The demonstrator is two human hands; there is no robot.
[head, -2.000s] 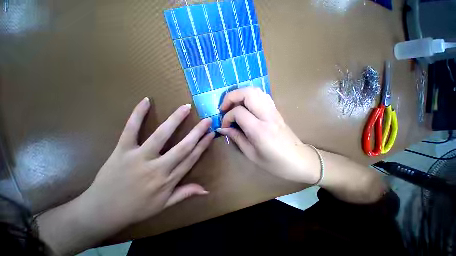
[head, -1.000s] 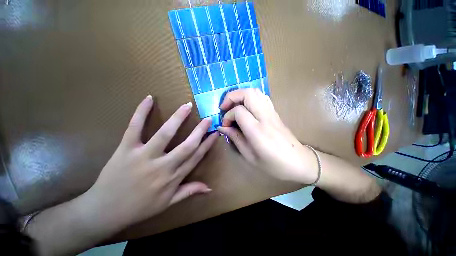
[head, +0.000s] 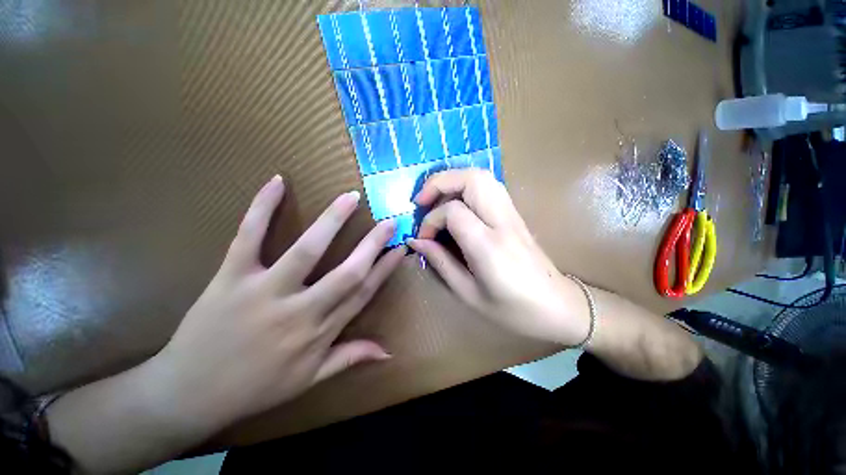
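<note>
A bright blue solar cell string (head: 417,93) with silver lines lies on the brown bench, its near end under my fingers. My left hand (head: 269,297) lies spread, with fingertips pressing on the string's near left edge. My right hand (head: 501,250) is bent over the near end, thumb and fingertips close together at the edge. Whether they pinch a small piece there is too small to tell. Short silver wire ends stick out just below the fingertips.
Cutters with red and yellow handles (head: 685,250) lie at right beside a tangled heap of silver ribbon offcuts (head: 654,176). A white squeeze bottle (head: 761,111) lies beyond them. A small navy strip piece (head: 690,17) is at the top right. A floor fan (head: 798,343) stands past the bench edge.
The view has shifted slightly, so the cutters, offcuts and bottle sit further left in the picture than at first. Both hands stay at the string's near end with almost no movement.
</note>
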